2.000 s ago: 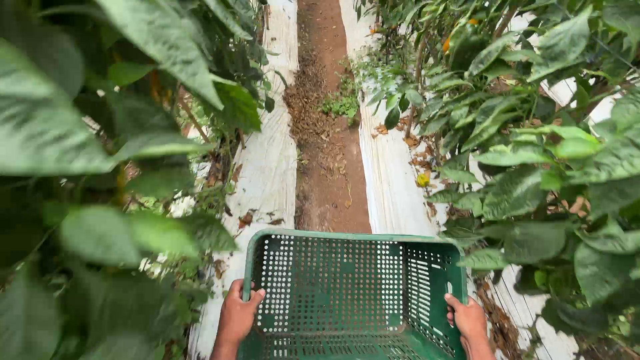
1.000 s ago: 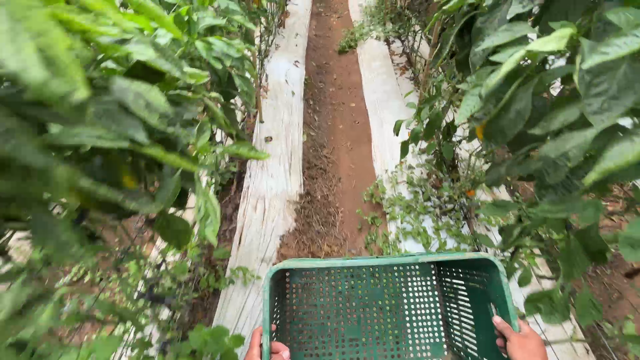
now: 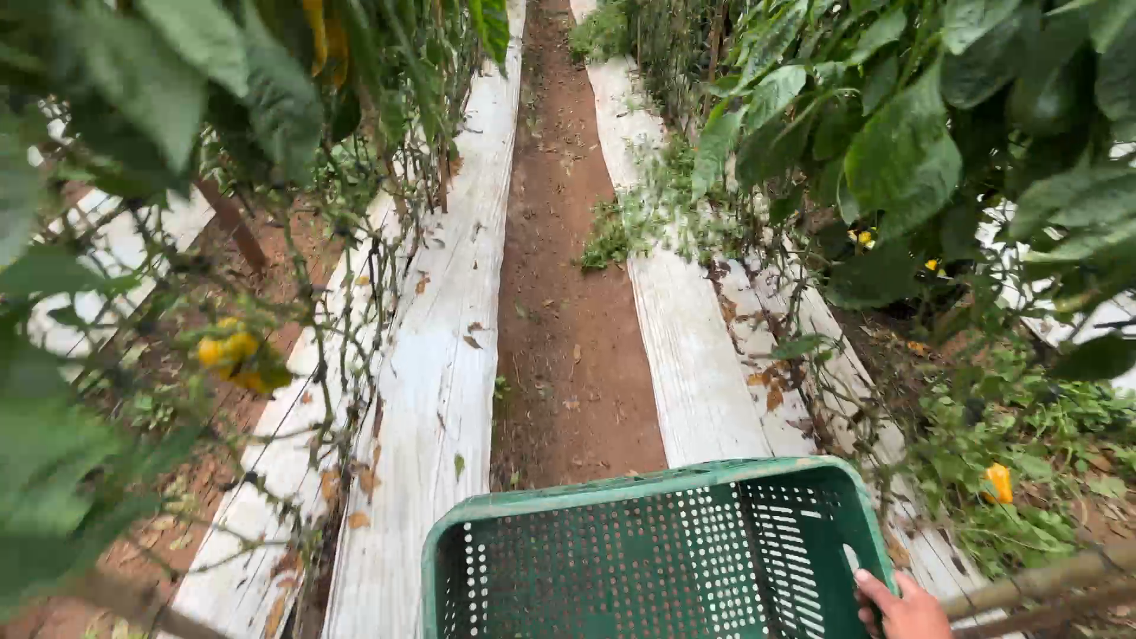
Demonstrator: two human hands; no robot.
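A green perforated plastic crate point(image 3: 621, 559) is at the bottom middle of the view, its lower part cut off by the frame. My right hand point(image 3: 901, 608) grips its right side, the fingers hooked through the handle slot. My left hand is out of the frame. The visible inside of the crate holds nothing.
A red soil path point(image 3: 568, 355) runs ahead between strips of white plastic mulch point(image 3: 444, 337). Leafy plants point(image 3: 905, 160) crowd both sides. Yellow peppers point(image 3: 229, 349) hang at the left, and a yellow pepper point(image 3: 998, 484) shows low at the right. A wooden pole point(image 3: 1047, 581) crosses the lower right corner.
The view has moved forward along the path, with the crate carried along and now lower in view. My left hand, seen on the crate's left side before, has left the frame.
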